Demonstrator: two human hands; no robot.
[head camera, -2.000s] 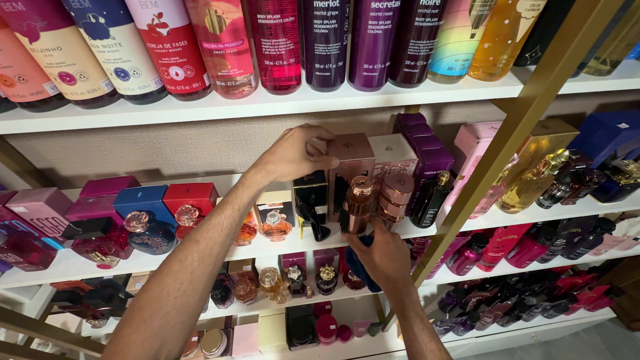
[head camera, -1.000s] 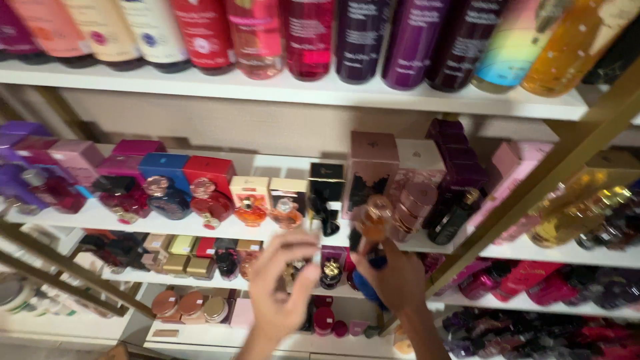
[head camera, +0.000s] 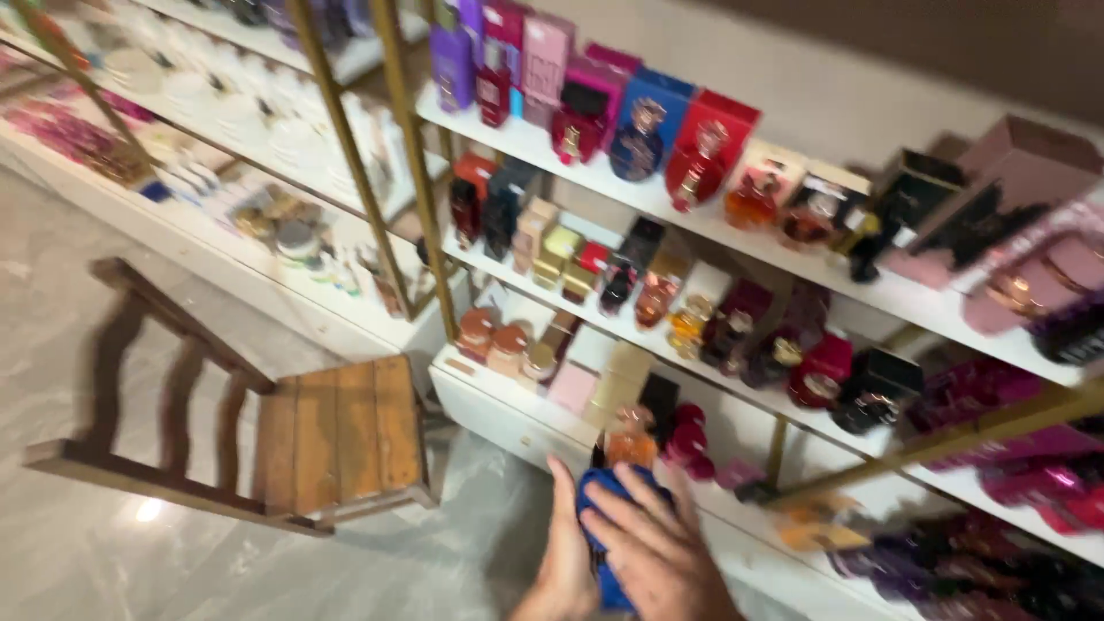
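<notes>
My left hand (head camera: 562, 548) and my right hand (head camera: 651, 535) are together at the bottom centre, around a blue cloth (head camera: 614, 586). A perfume bottle (head camera: 631, 442) with orange-tinted glass rises from the cloth, just above my fingertips. Its lower part is hidden by the cloth and my right hand. The view is blurred. Up and to the right, a large pink box (head camera: 1005, 194) stands on the upper shelf, near a pink bottle (head camera: 1022, 285).
White shelves (head camera: 914, 297) on gold metal posts (head camera: 414, 172) hold rows of perfume bottles and boxes. A white drawer unit (head camera: 509, 431) is at the bottom. A wooden chair (head camera: 345, 431) stands on the grey floor at the left.
The bottle has left the shelf area beside the large pink box. My hands have come together low around it and the blue cloth. The view has swung left and down.
</notes>
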